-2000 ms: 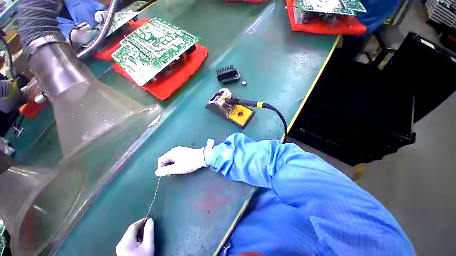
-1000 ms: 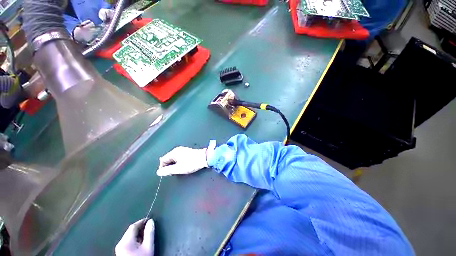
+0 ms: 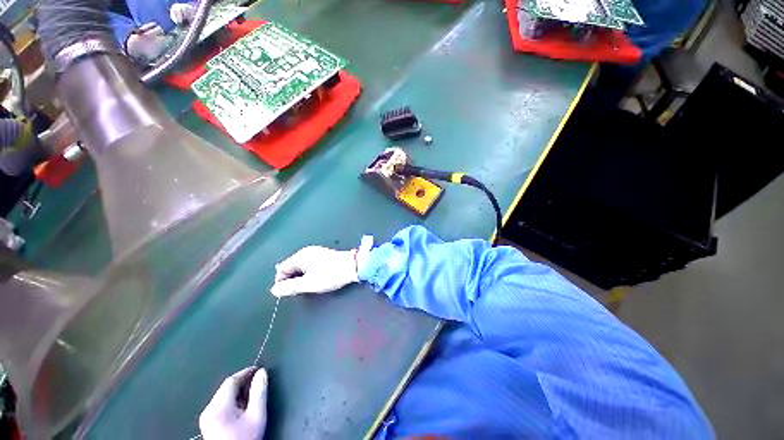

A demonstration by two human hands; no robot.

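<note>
The solder wire (image 3: 269,330) is a thin silvery strand stretched between my two hands over the green bench mat. My right hand (image 3: 316,271), in a white glove with a blue sleeve, pinches its upper end between thumb and fingers. My left hand (image 3: 235,407), also white-gloved, pinches the lower end near the bottom edge and is partly cut off. A short bit of wire shows below my left hand. The soldering iron (image 3: 430,174) rests in its stand (image 3: 384,168) beside the yellow sponge pad (image 3: 419,195).
A green circuit board (image 3: 268,79) lies on a red carrier (image 3: 297,137). A black ribbed part (image 3: 400,124) lies behind the stand. The clear fume hood (image 3: 163,185) covers the left side. Another person's gloved hands (image 3: 148,41) are at upper left. Black crates (image 3: 627,189) stand right of the bench.
Both hands have stayed nearly in place, the wire still held between them. The view has shifted slightly. At upper left, the other person's hands have moved a little.
</note>
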